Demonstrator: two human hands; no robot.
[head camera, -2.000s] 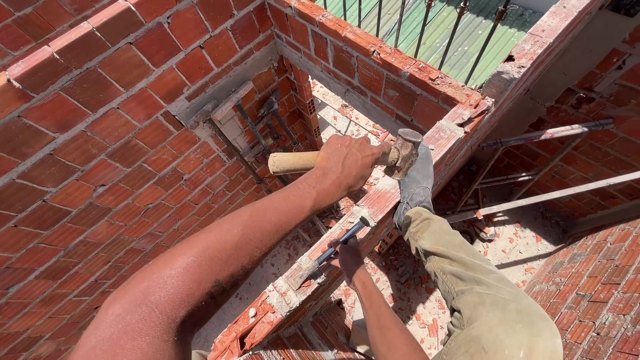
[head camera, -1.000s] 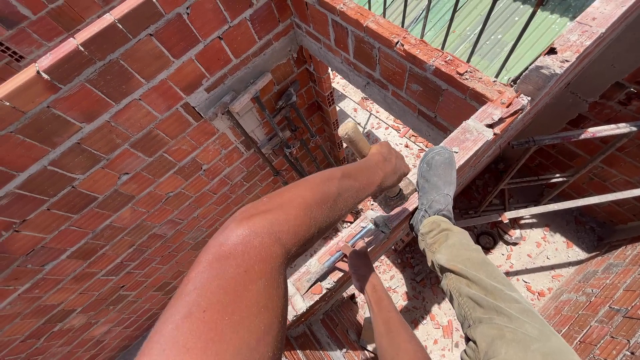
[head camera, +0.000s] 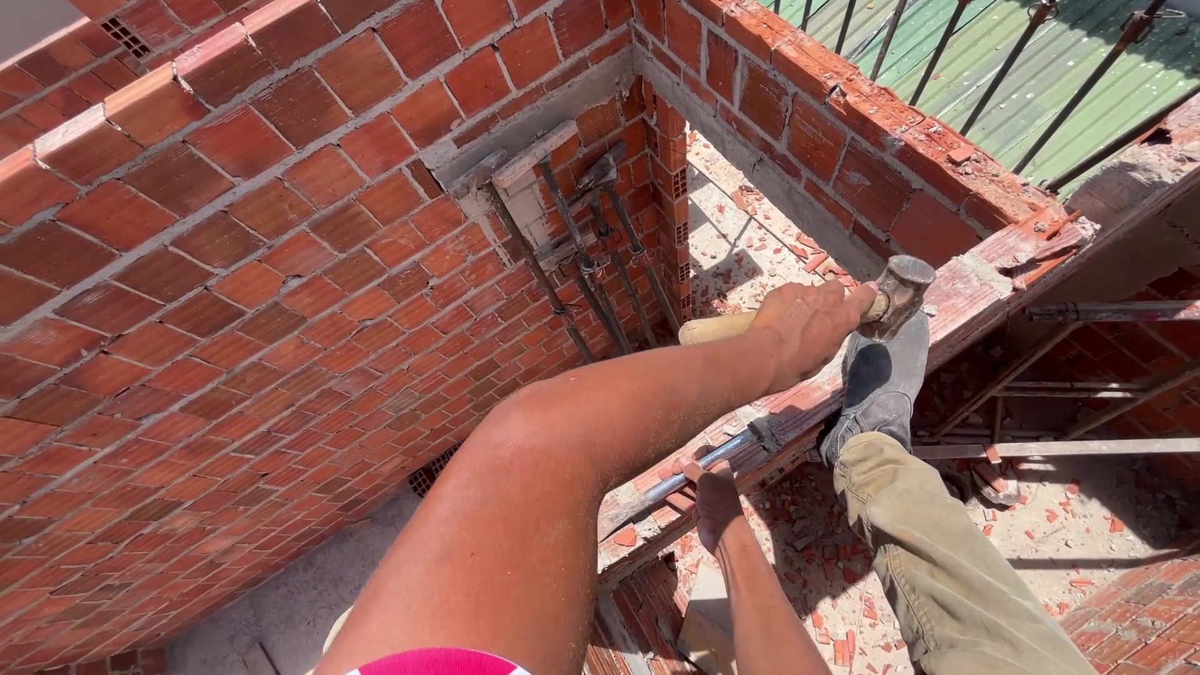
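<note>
My left hand grips the wooden handle of a hammer. Its steel head appears over the toe of a grey boot, above the narrow brick wall top. Lower down, my right hand is closed around a metal bar, probably a chisel, lying slantwise along the wall top. One end of the bar points up toward the boot, near a dark, rough piece; which end is the working tip I cannot tell. My left arm crosses above the wall.
A tall brick wall drops away at left, with metal rods beside its corner. Broken brick litters the floor far below. Metal bars stand at right, and upright rebar rises before a green corrugated roof.
One second ago the hammer was lower, near the bar's upper end. It is now raised beside the boot, much as two seconds ago. My right hand still holds the bar.
</note>
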